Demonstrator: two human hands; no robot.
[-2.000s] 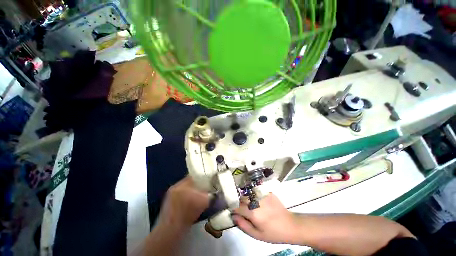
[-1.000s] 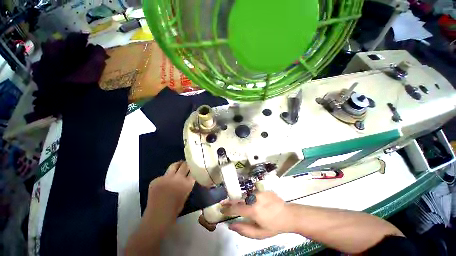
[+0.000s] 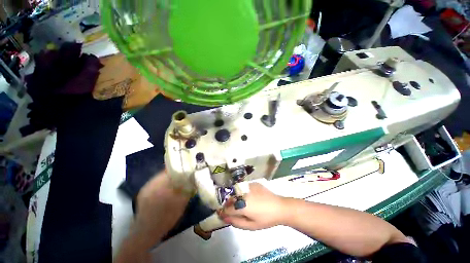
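The cream sewing machine (image 3: pixel 247 128) lies across the table, its needle end on the left. My left hand (image 3: pixel 164 198) is blurred, at the left side of the machine head, beside a black fabric panel (image 3: pixel 141 164); its fingers are partly hidden by the head. My right hand (image 3: pixel 257 206) is at the front of the needle area, fingers bent near the thread tension assembly (image 3: pixel 239 174). What its fingertips touch cannot be made out. The needle and presser foot are hidden. A small red tool (image 3: pixel 330 175) lies under the machine arm.
A green fan (image 3: pixel 214 46) hangs over the back of the machine. A long black panel (image 3: pixel 77 180) and white pieces (image 3: pixel 123 149) lie at the left. Brown cardboard (image 3: pixel 121 82) and dark cloth (image 3: pixel 59 87) lie behind. A white open box (image 3: pixel 435 149) is at the right.
The view has shifted, so the machine and fan sit further left in the picture. My right hand has drawn its fingers in at the needle area. My left hand is now blurred.
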